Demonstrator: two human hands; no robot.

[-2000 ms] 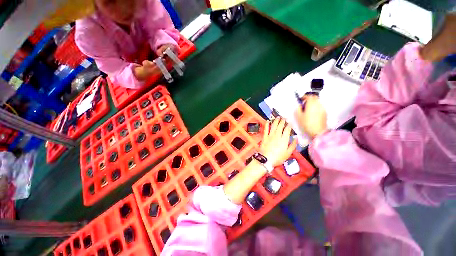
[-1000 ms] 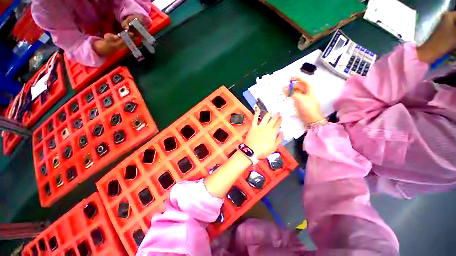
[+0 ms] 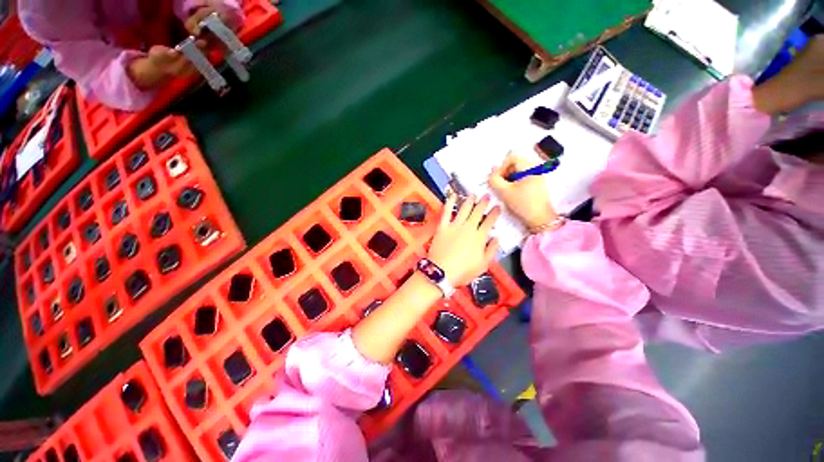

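Observation:
My right hand (image 3: 526, 197) holds a blue ballpoint pen (image 3: 535, 170) over white record sheets (image 3: 583, 167) on a blue-edged clipboard (image 3: 436, 173). My left hand (image 3: 463, 242) lies flat with fingers spread at the clipboard's near left edge, beside the metal clip, and grips nothing visible. A wristband (image 3: 431, 269) is on my left wrist. Two dark watch units, one (image 3: 545, 116) above the other (image 3: 548, 147), lie on the sheets. A red compartment tray (image 3: 262, 310) with dark square watch units in its pockets lies under my left forearm.
A calculator (image 3: 618, 97) lies right of the sheets. A green-topped board (image 3: 578, 25) is at the top. More red trays (image 3: 215, 236) stand left on the dark green belt (image 3: 316, 95). A person opposite holds a grey metal tool (image 3: 215, 52). Another person's pink sleeve (image 3: 696, 207) is close at right.
The view has shifted, so the scene sits further left. My right hand has moved lower on the sheets and the pen now lies tilted across it, uncovering the second watch unit. My left hand stays by the clip.

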